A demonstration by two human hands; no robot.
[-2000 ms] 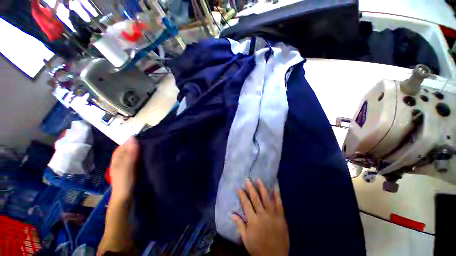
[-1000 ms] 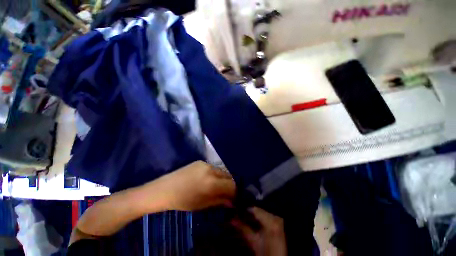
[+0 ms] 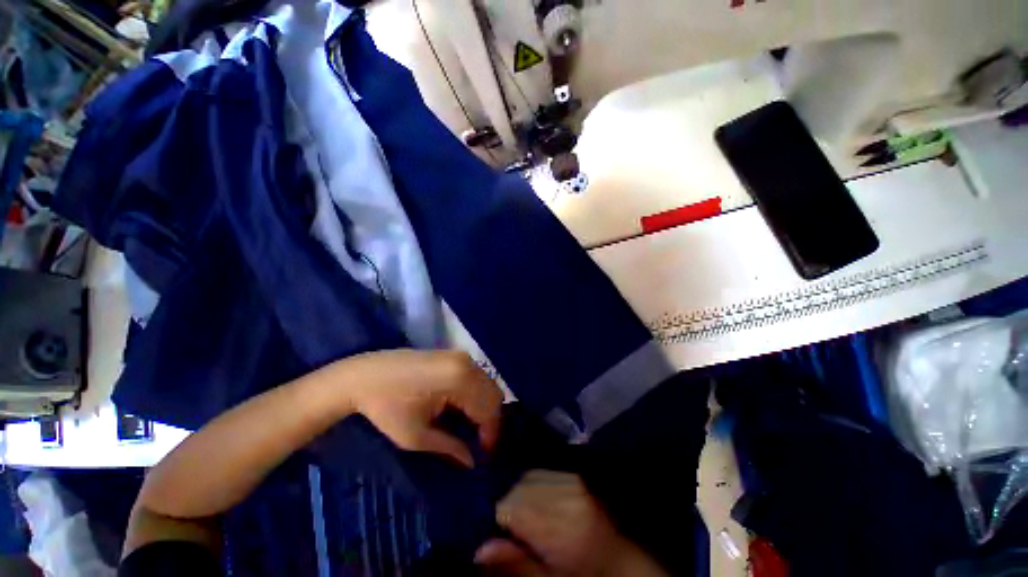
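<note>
The navy garment [image 3: 473, 248] with pale grey-blue panels [image 3: 366, 203] lies over the table left of the needle area and hangs over the front edge. A pale grey band [image 3: 623, 389] crosses its lower end. My left hand [image 3: 423, 400] has curled fingers on the dark cloth near the front edge. My right hand [image 3: 558, 524] is just below and right of it, fingers bent on dark cloth at the bottom of the view. The exact edge they hold is dark and hard to make out.
The white sewing machine's needle area [image 3: 552, 147] is beyond the garment. A black phone [image 3: 797, 189], a red strip [image 3: 681, 214], green-black snips [image 3: 905, 148] and a printed ruler [image 3: 823, 295] are on the table. A clear plastic bag [image 3: 964, 394] is at right, a grey machine [image 3: 40, 344] at left.
The view has swung from the garment's centre toward the machine and phone. My hands, earlier apart on the cloth, are now close together at its lower end.
</note>
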